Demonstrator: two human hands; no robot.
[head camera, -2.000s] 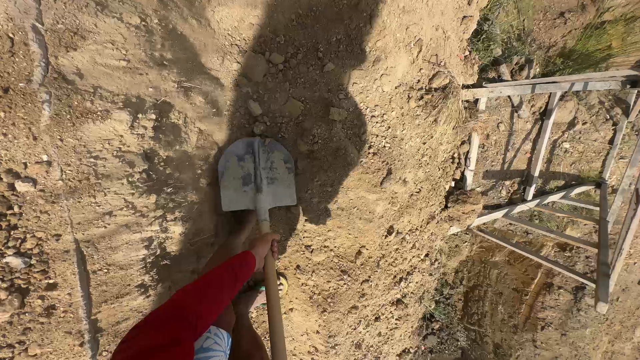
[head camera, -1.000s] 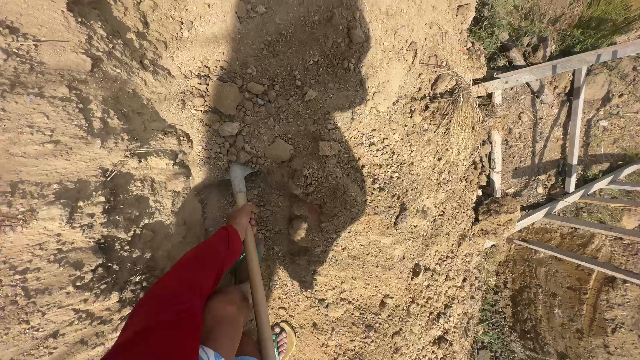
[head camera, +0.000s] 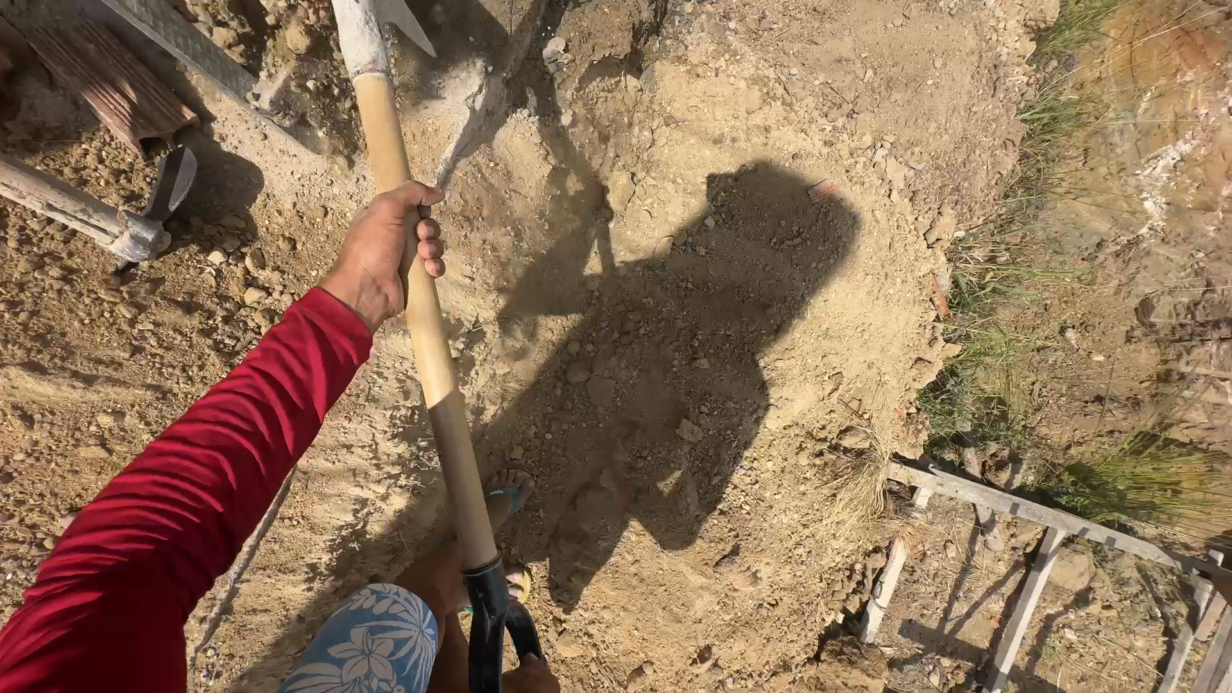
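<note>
My left hand (head camera: 390, 248), in a red sleeve, is closed around the upper part of a shovel's wooden shaft (head camera: 433, 356). The shovel's metal socket (head camera: 361, 38) reaches the top edge of the head view, and only a piece of its blade shows there. At the bottom edge, my right hand (head camera: 531, 676) is at the black D-shaped handle (head camera: 488, 616), mostly cut off by the frame, with its fingers around the grip. Below the shaft lies dry, crumbly soil in my shadow.
A pickaxe or mattock (head camera: 135, 231) lies at the left, near a ribbed clay brick (head camera: 115, 82) and a long bar (head camera: 192, 48). A wooden frame (head camera: 1020, 505) stands at the lower right, beyond the earth edge with grass (head camera: 982, 289). My sandalled feet are on the soil.
The shovel's head has moved from the soil patch in front of my feet to the top edge. The view has swung left, bringing the brick and the pick tool into sight.
</note>
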